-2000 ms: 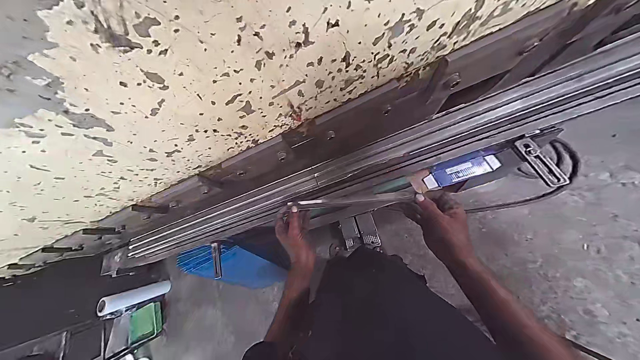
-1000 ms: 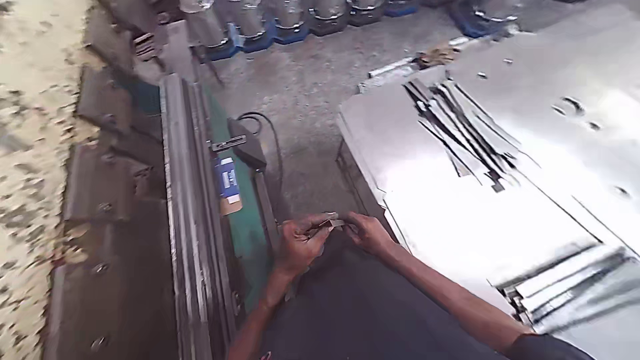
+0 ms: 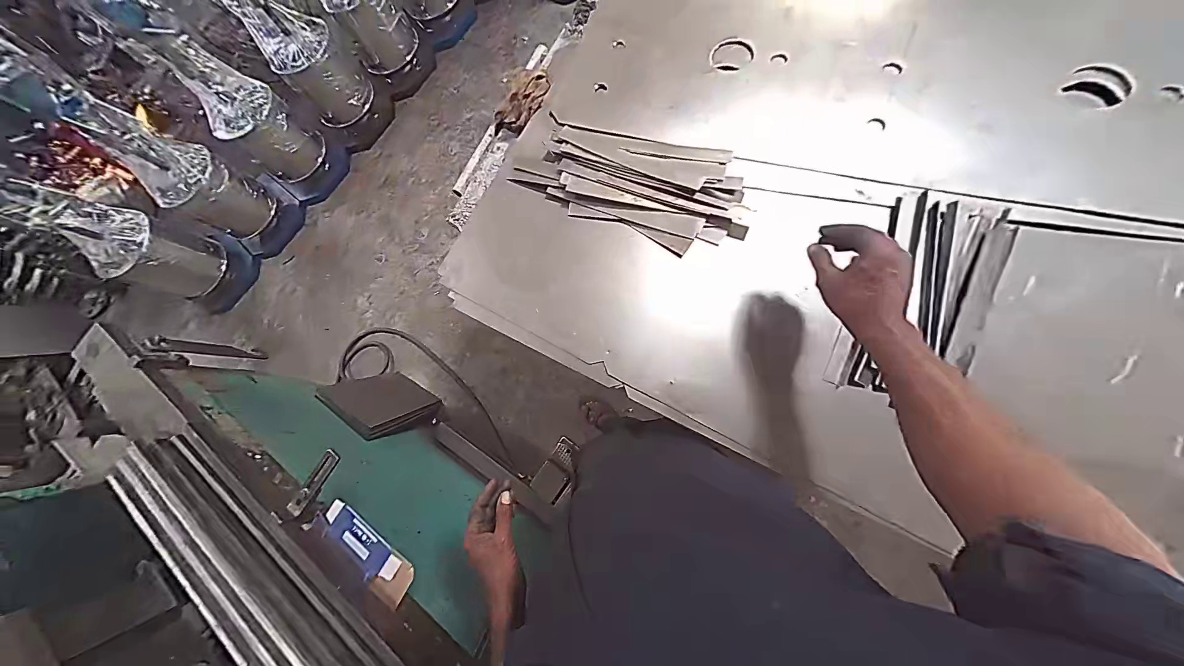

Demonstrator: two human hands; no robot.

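Note:
My right hand (image 3: pixel 868 277) is raised over the large sheet metal stack, its thumb and fingers apart with nothing between them. Beside it lies a bundle of long metal strips (image 3: pixel 971 268), partly hidden by my wrist. Left of that hand, a fanned pile of thin metal strips (image 3: pixel 638 190) rests on the metal sheet (image 3: pixel 555 268). My left hand (image 3: pixel 493 546) is low by my body, over the edge of the green machine table (image 3: pixel 425 518), and no object shows in it. Near it a blue and white box (image 3: pixel 363 541) lies by the machine's metal bars (image 3: pixel 240 555).
Dark flat plates (image 3: pixel 379 404) lie on the green table, with a slotted metal bracket (image 3: pixel 314 481) nearby. A black cable (image 3: pixel 416 347) loops on the floor behind. Several plastic-wrapped metal cylinders (image 3: pixel 259 116) on blue bases stand at upper left. The sheet has round holes (image 3: pixel 1096 86).
The view has swung from the machine to the sheet metal. My hands, together at a small piece one second ago, are now far apart, the right one out over the sheet.

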